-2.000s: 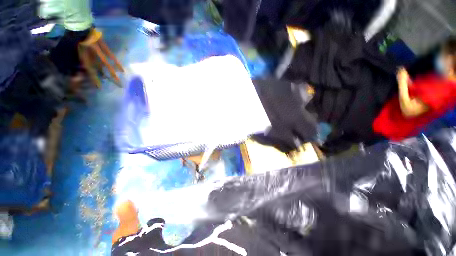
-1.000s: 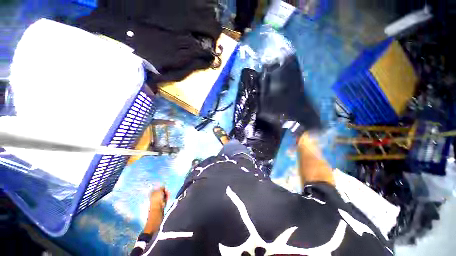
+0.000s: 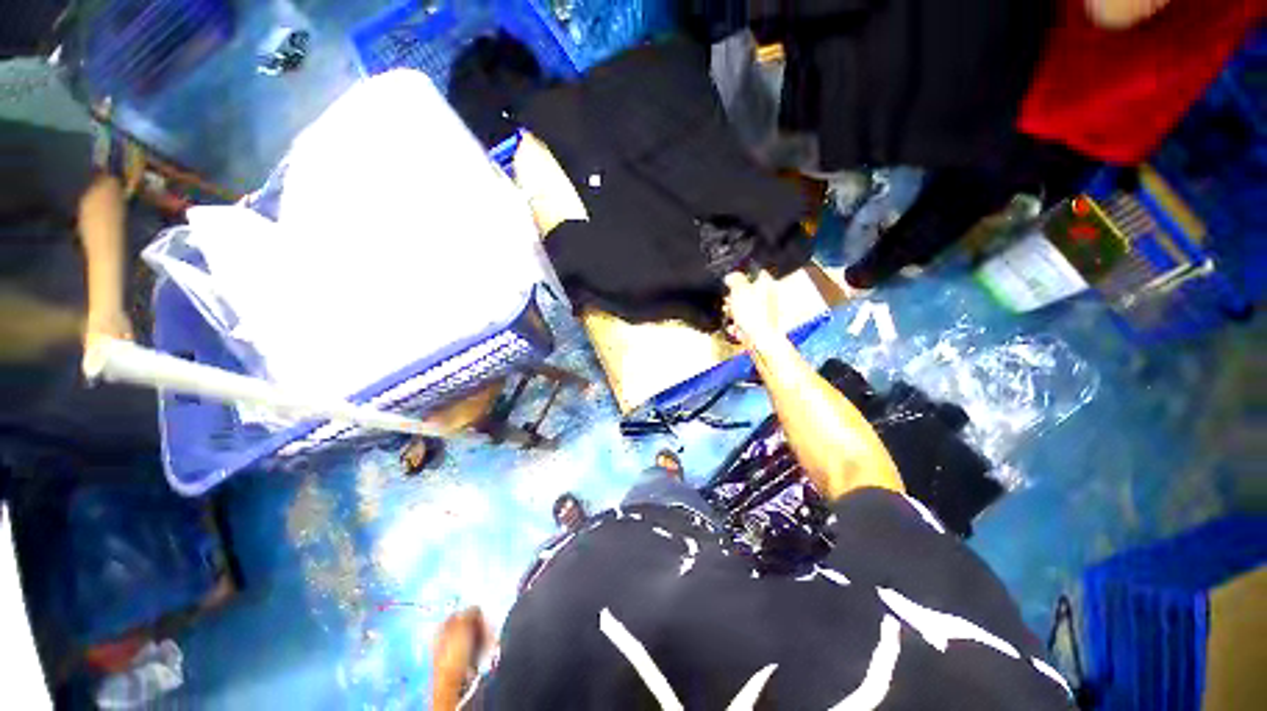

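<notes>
Black garments (image 3: 653, 181) lie in a pile on a tan board (image 3: 646, 364) over a blue crate, with the collar end towards me. My right hand (image 3: 748, 308) touches the pile's near edge at the collar end. Its fingers look bent, but whether they grip cloth or a hanger is unclear. My left hand (image 3: 461, 642) is low at the bottom of the view, small and blurred, away from the garments; its fingers cannot be made out. A bright white pile (image 3: 403, 236) lies on a blue basket (image 3: 195, 431) left of the garments.
A pale bar (image 3: 250, 389) crosses the basket's near side. Shiny black bagged bundles (image 3: 778, 500) and clear film (image 3: 1000, 389) lie on the floor at right. A blue crate (image 3: 1146, 625) stands lower right. Another person's arm (image 3: 104, 257) is at left; a person in red (image 3: 1139, 77) is upper right.
The view has turned back left towards the garment pile. My right hand has moved from low over the floor at right up to the garments. My left hand stays low.
</notes>
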